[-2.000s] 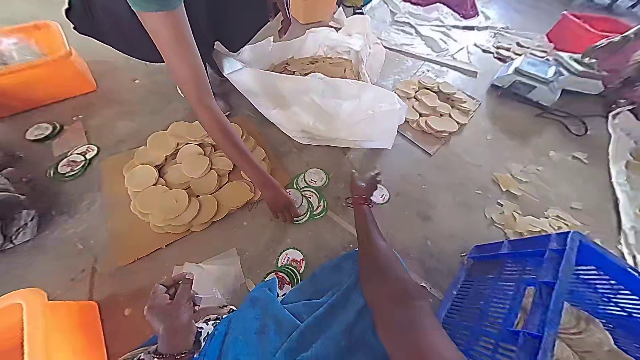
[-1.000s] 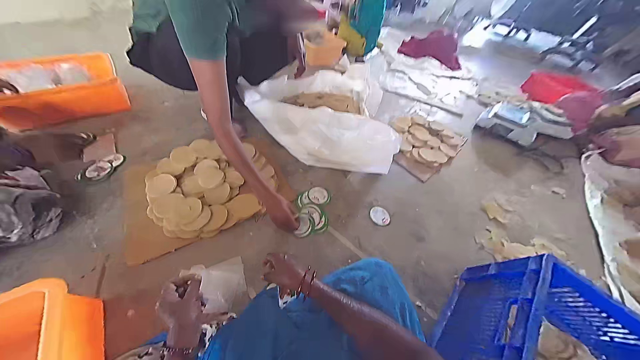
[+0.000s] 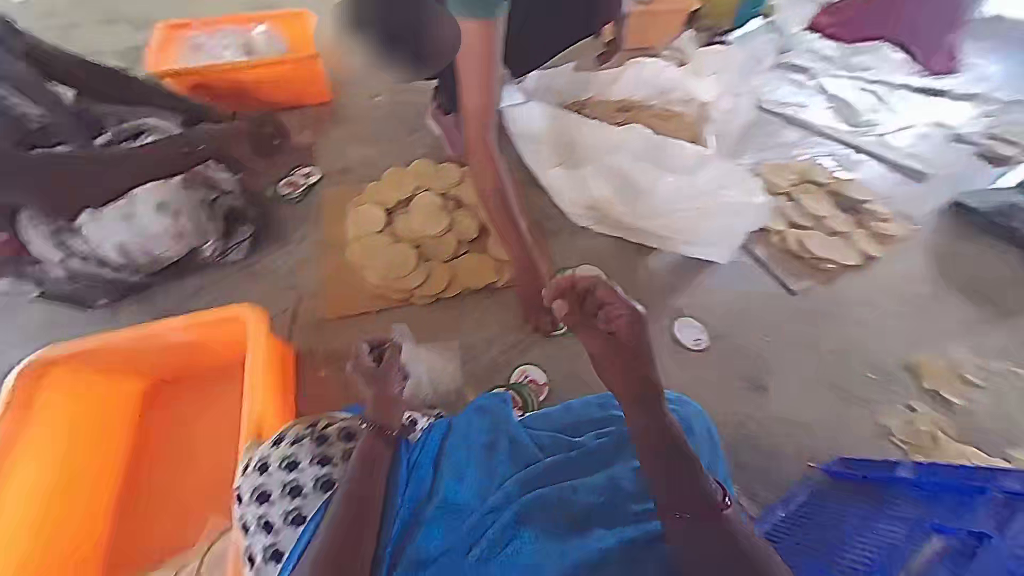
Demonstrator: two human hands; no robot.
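Observation:
My left hand (image 3: 380, 372) is closed beside clear plastic bags (image 3: 430, 364) on the floor, touching or holding one; the blur hides which. My right hand (image 3: 600, 324) is raised with fingers curled, over a pile of round printed labels (image 3: 588, 272); whether it holds anything cannot be told. Another person's hand (image 3: 540, 308) reaches down to that same pile. More round labels (image 3: 528, 384) lie against the blue cloth (image 3: 552, 456) on my lap. A single white round label (image 3: 690, 334) lies to the right. Flat tan discs (image 3: 424, 232) are heaped on a brown board (image 3: 340, 248) ahead.
An orange crate (image 3: 268, 384) stands at lower left, another orange crate (image 3: 240, 84) farther back. A blue plastic crate (image 3: 896, 504) is at lower right, near broken pieces (image 3: 936, 432). A white sack (image 3: 640, 192) lies ahead, with more discs (image 3: 832, 212) beside it. Another person sits at left.
My right hand has moved up and forward from near my lap, where it was one second ago; before that it was at the single label. The view has swung left.

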